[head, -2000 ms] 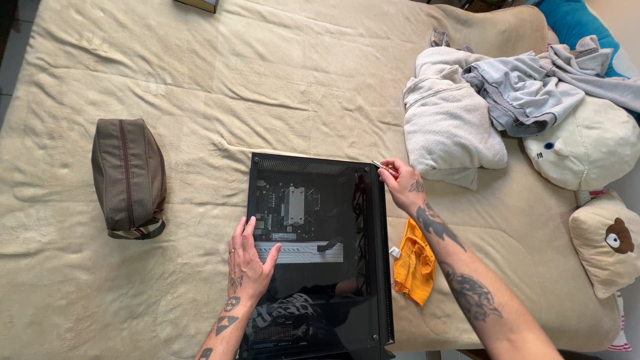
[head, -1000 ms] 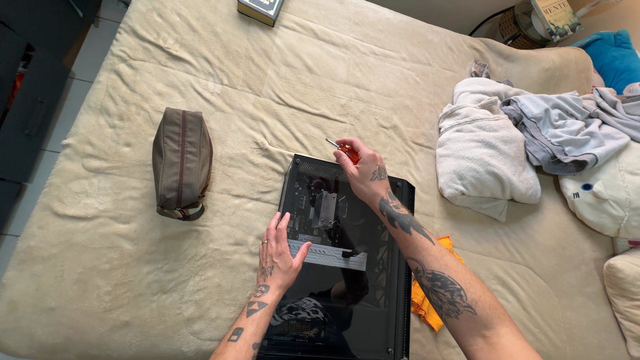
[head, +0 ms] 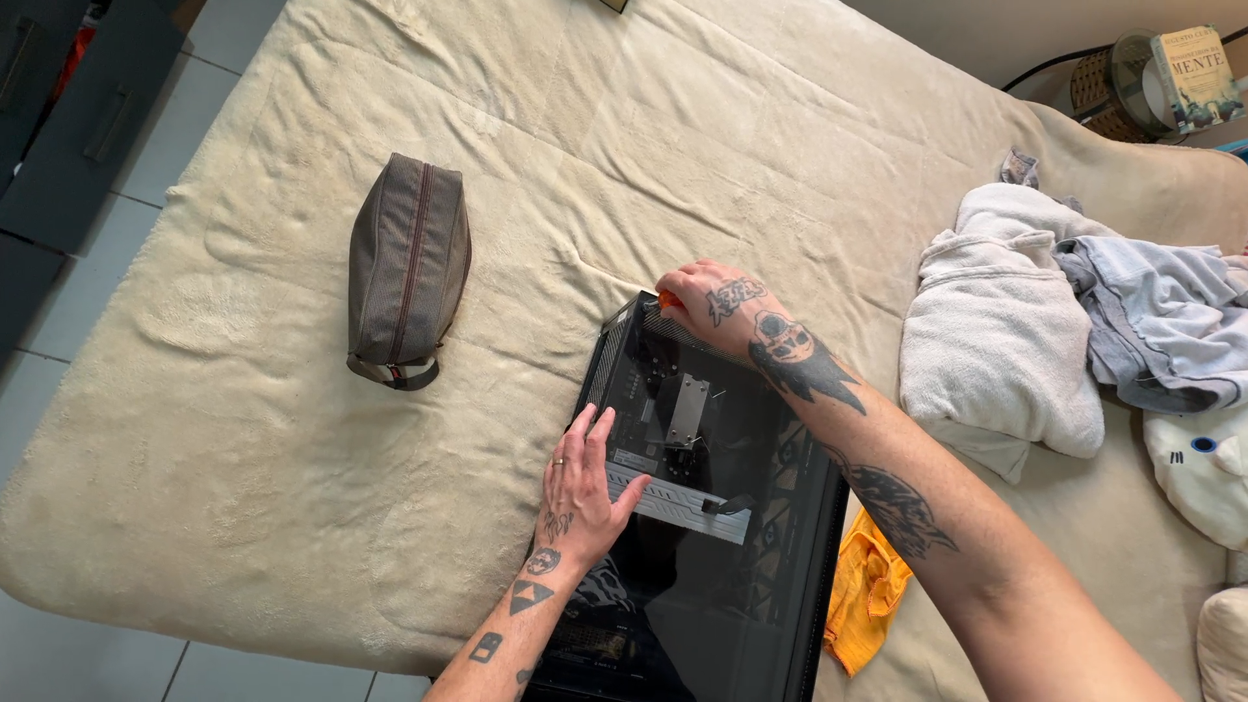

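A black computer case [head: 721,595] with a see-through side panel lies flat on the bed, and a heatsink and a white graphics card show inside it. My left hand [head: 585,487] rests on the panel near its left edge, fingers spread, holding nothing. At the case's far left corner, my right hand [head: 707,297] is closed around a small tool's orange-red handle [head: 669,298]. The tool's shaft is hidden behind my fingers.
A brown zippered pouch [head: 409,263] stands left of the case on the beige blanket [head: 244,468]. An orange cloth [head: 866,590] lies by the case's right side. Farther right are a folded white towel [head: 994,331], grey clothes [head: 1160,322] and a white plush toy [head: 1194,468].
My right hand has gone from the case's far right corner to its far left corner, keeping the tool. My left hand stays on the panel. The view has shifted.
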